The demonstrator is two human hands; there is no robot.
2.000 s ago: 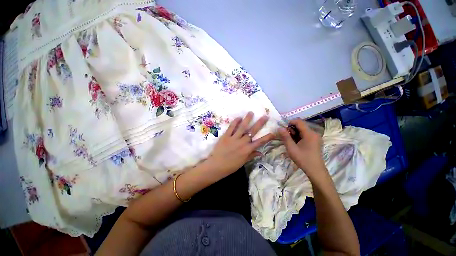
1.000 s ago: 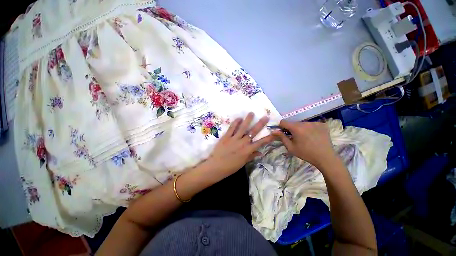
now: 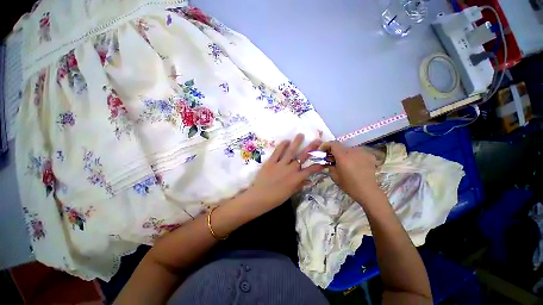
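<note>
A cream dress with red and purple flowers covers the left of the table, its skirt spread out to the table's near edge. My left hand lies flat on the skirt near the hem, fingers spread, holding nothing. My right hand is closed around the small thread snips. Their shiny blades point left at the hem edge, beside my left fingertips. Whether a thread is between the blades is too small to tell.
A crumpled cream floral garment lies over a blue bin at right. A tape measure strip runs along the table edge. Masking tape, a white power strip and a clear plastic item are at the upper right.
My right hand has drawn slightly left and its snips now show bright blades at the hem. My left hand and the dress have hardly moved.
</note>
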